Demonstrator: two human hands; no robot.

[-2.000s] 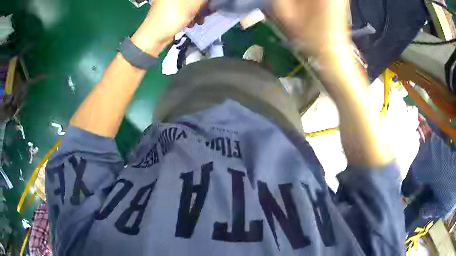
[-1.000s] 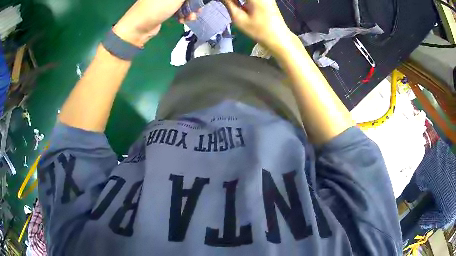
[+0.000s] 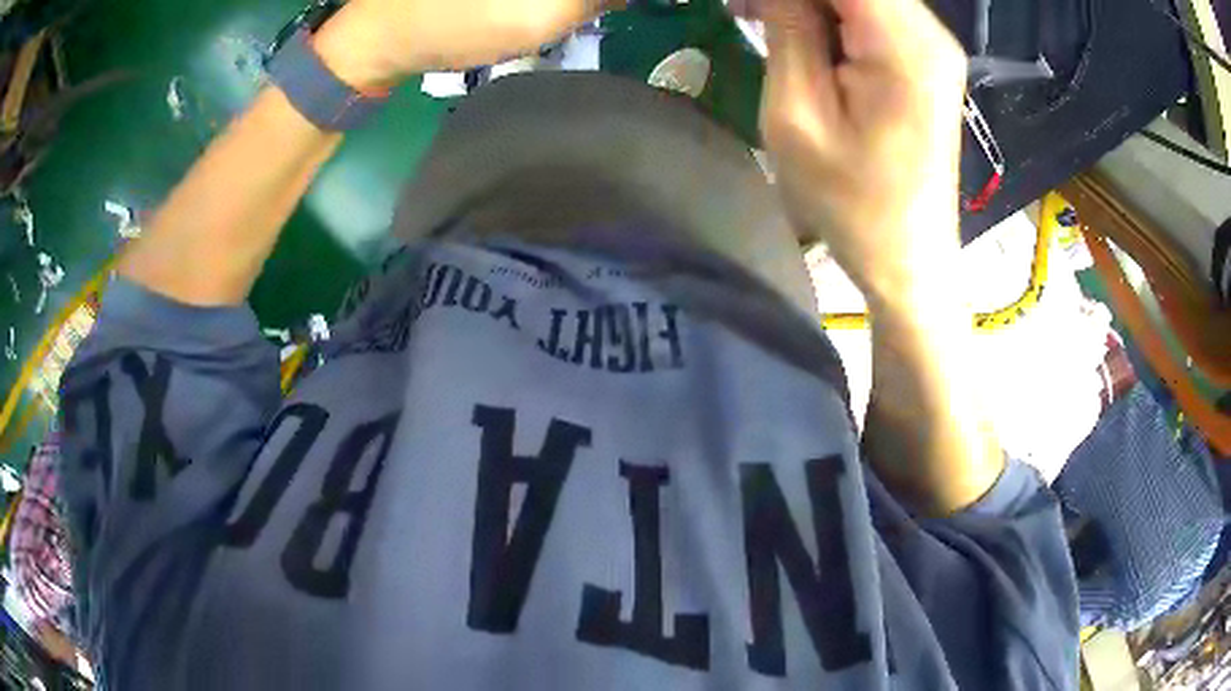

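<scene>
My left hand [image 3: 466, 30], with a dark band on the wrist, reaches in along the top edge; its fingertips are cut off. My right hand [image 3: 864, 115] is curled at the top edge, right of centre. A small pale piece shows beside its fingers, too cut off to tell whether it is held. Pale cloth [image 3: 578, 54] shows just below my left hand. A slim silvery tool with a red end [image 3: 987, 151] lies on the dark cloth [image 3: 1053, 128] at the right. A grey fabric strip [image 3: 1010, 68] lies beside it.
A green floor [image 3: 155, 149] with pale scraps lies at the left. A yellow bar [image 3: 1033, 304] and white cloth [image 3: 945, 392] are at the right. Orange bars [image 3: 1147, 297] stand beyond them. Blue patterned cloth [image 3: 1147, 506] is at the lower right.
My right hand has moved right and now covers part of the dark cloth. My left hand has moved up and further across the top. The patterned cloth piece has mostly left view.
</scene>
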